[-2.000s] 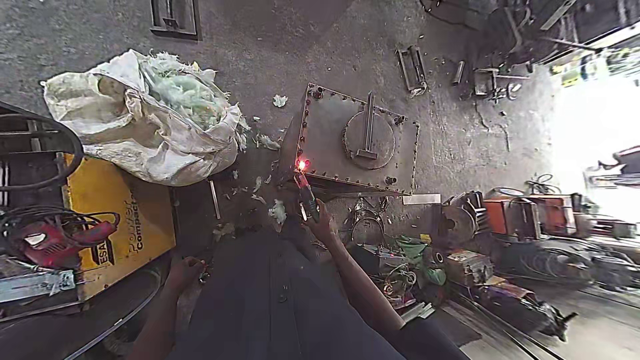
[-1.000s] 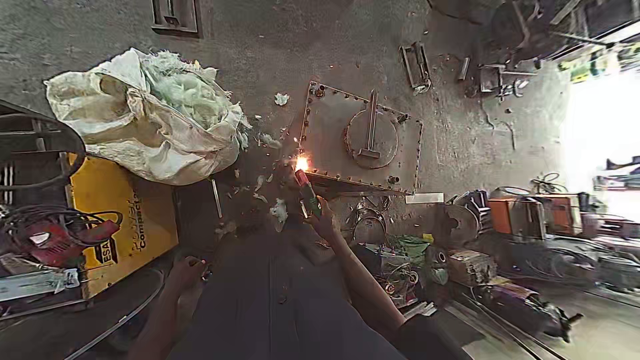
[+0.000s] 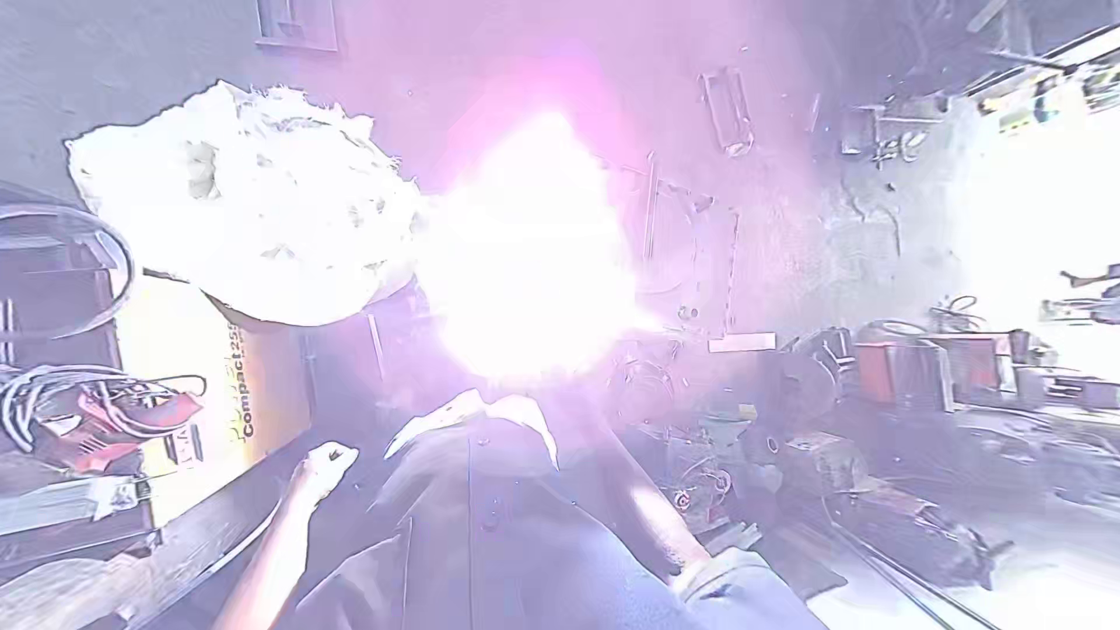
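Note:
A blinding white and pink welding arc [image 3: 534, 262] fills the middle of the view. It hides my right hand, whatever that hand holds, and most of the riveted metal plate [image 3: 713, 262], whose right part shows faintly. Only my right forearm is visible, reaching up into the glare. My left hand [image 3: 328, 468] is curled at the lower left, beside the yellow machine; whether something lies within its fingers cannot be told.
A white sack [image 3: 289, 210] of fibrous material lies at upper left, above the yellow welding machine [image 3: 219, 376] with cables and a red tool. A metal frame [image 3: 726, 109] lies upper right. Orange-sided boxes [image 3: 901, 372], a pale strip [image 3: 742, 342] and cluttered parts are at right.
The small bright point at the plate's left corner has flared into a huge glare, washing out the view and covering my right hand and the tool it held. My left hand has stayed low at the left.

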